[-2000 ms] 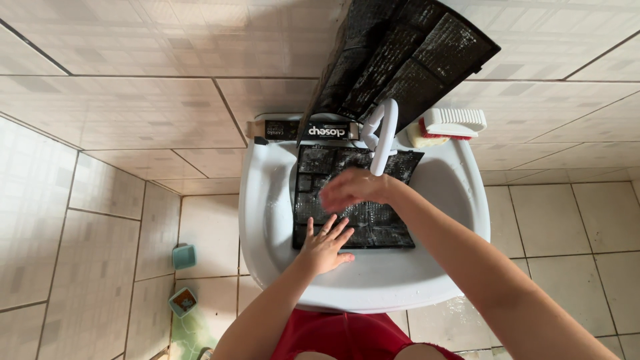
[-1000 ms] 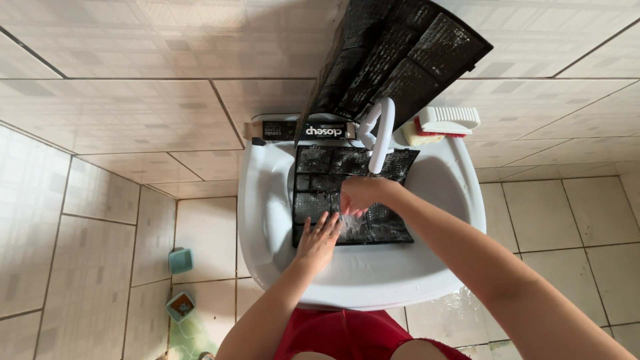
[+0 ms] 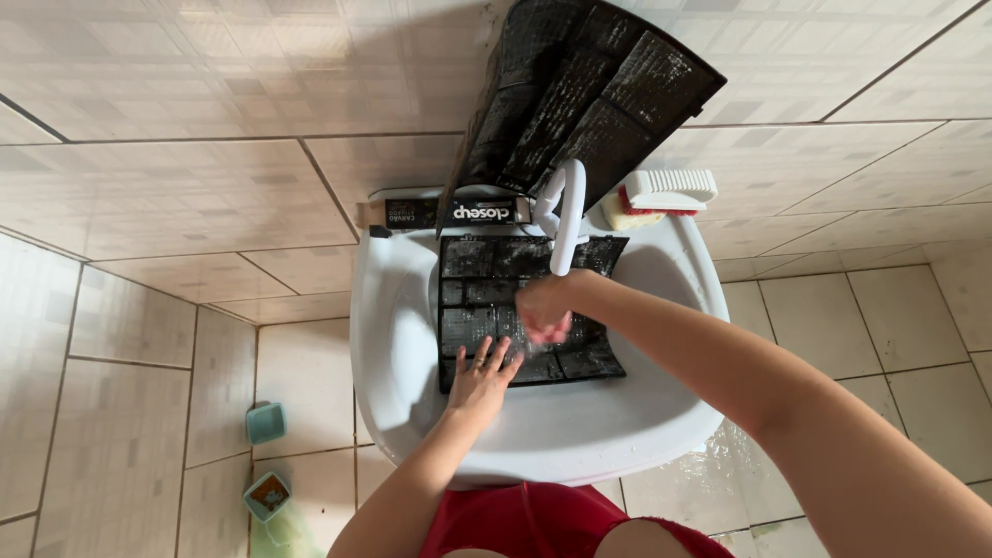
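A black mesh air-conditioner filter (image 3: 480,322) lies wet across the basin of a white washbasin (image 3: 542,442). Fingers spread, my left hand (image 3: 482,384) rests on the filter's near left part and grips nothing. My right hand (image 3: 545,306), blurred, is over the middle of the same filter, below the white faucet (image 3: 570,217); its fingers look curled, and whether they hold anything is hidden by the blur. Behind the faucet, a second black mesh filter (image 3: 573,101) leans curved against the tiled wall.
A Closeup toothpaste box (image 3: 457,212) lies on the basin's back ledge. At the ledge's right, a white scrub brush with red bristles (image 3: 670,191) sits on a pale sponge (image 3: 635,218). Two small teal containers (image 3: 266,423) stand on the tiled floor at left; water wets the floor at right.
My right hand has shifted about over the filter, under the faucet. My left hand stays spread at the filter's near left part. Both filters remain in about the same places.
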